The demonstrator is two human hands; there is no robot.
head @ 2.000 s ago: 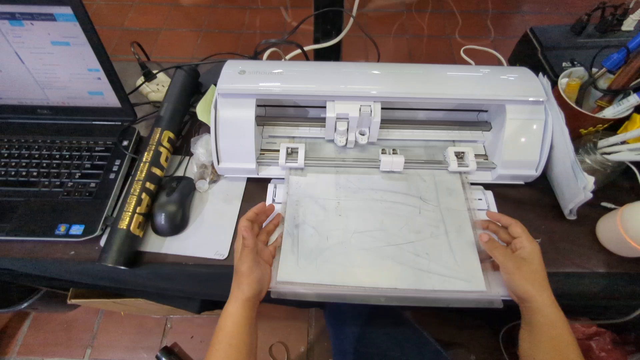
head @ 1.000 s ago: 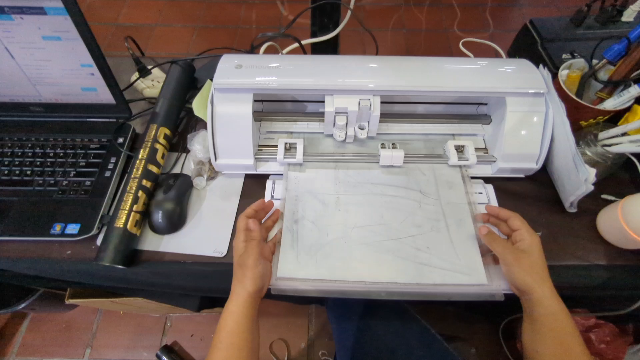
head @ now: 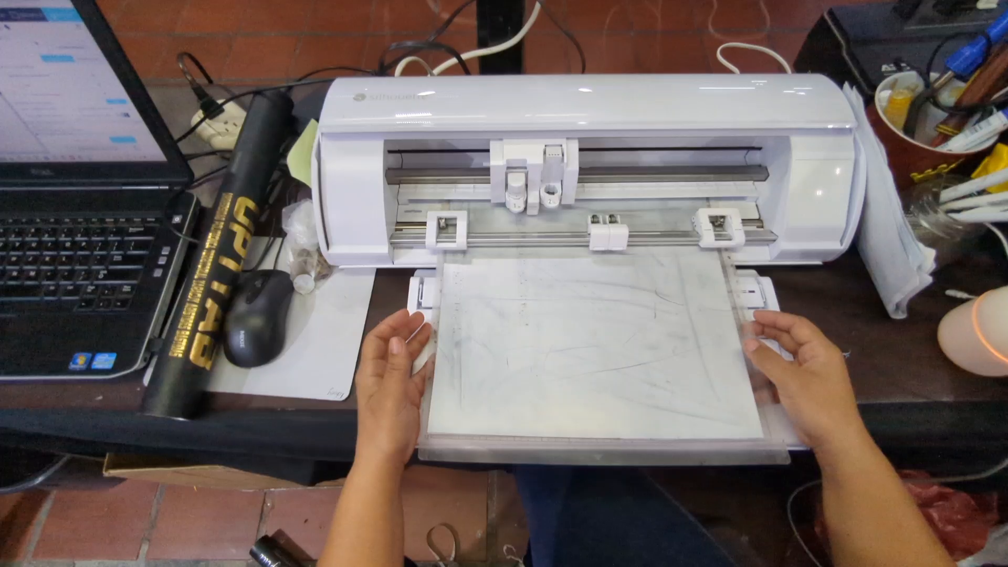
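A white Silhouette cutting machine (head: 583,106) stands on the dark table, its front uncovered. A clear cutting mat (head: 602,455) with a scuffed white sheet (head: 591,354) on it lies flat in front, its far edge at the roller bar. The tool carriage (head: 534,175) sits left of the middle. My left hand (head: 394,378) is at the mat's left edge, palm turned inward and fingers slightly curled. At the right edge, my right hand (head: 799,374) has its thumb and index finger close to the mat; whether they pinch it is hard to tell.
To the left are a laptop (head: 87,315), a black tube (head: 213,268) with gold lettering, a black mouse (head: 257,319) and a crumpled plastic bag (head: 303,236). On the right, folded paper (head: 890,213), a cup of pens (head: 913,150) and a round pinkish device (head: 980,331) flank the machine.
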